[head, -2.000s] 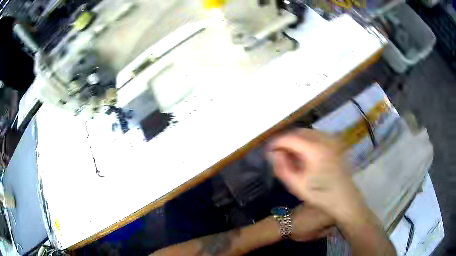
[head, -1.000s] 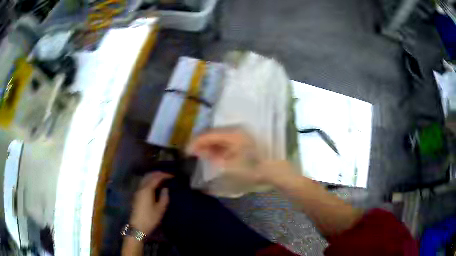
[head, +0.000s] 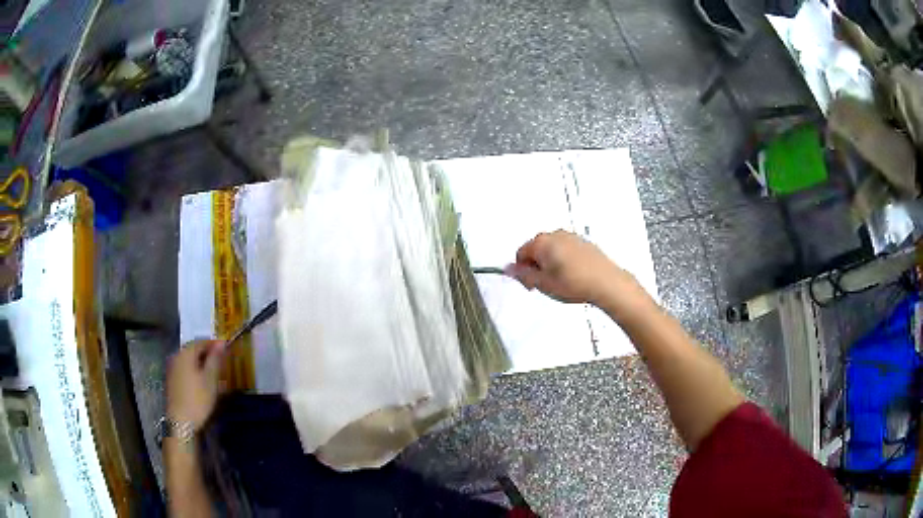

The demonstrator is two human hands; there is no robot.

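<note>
A thick bundle of off-white and sage panels [head: 354, 293] lies on the white board [head: 547, 202], its edges fanned to the right. A dark bundle tie [head: 265, 314] comes out from both sides of the bundle; its middle is hidden, apparently under the stack. My left hand [head: 194, 379], with a watch at the wrist, pinches the tie's left end. My right hand [head: 557, 265] pinches the tie's right end beside the bundle.
The sewing table edge [head: 93, 354] runs along the left. A grey-white plastic bin [head: 152, 126] of odds and ends is at upper left. A green seat [head: 794, 160], cloth pieces [head: 870, 142] and a metal frame [head: 805, 374] are at right.
The view has swung right from the sewing machine to the board. My hands have moved apart to either side of the bundle and taken hold of the tie's ends.
</note>
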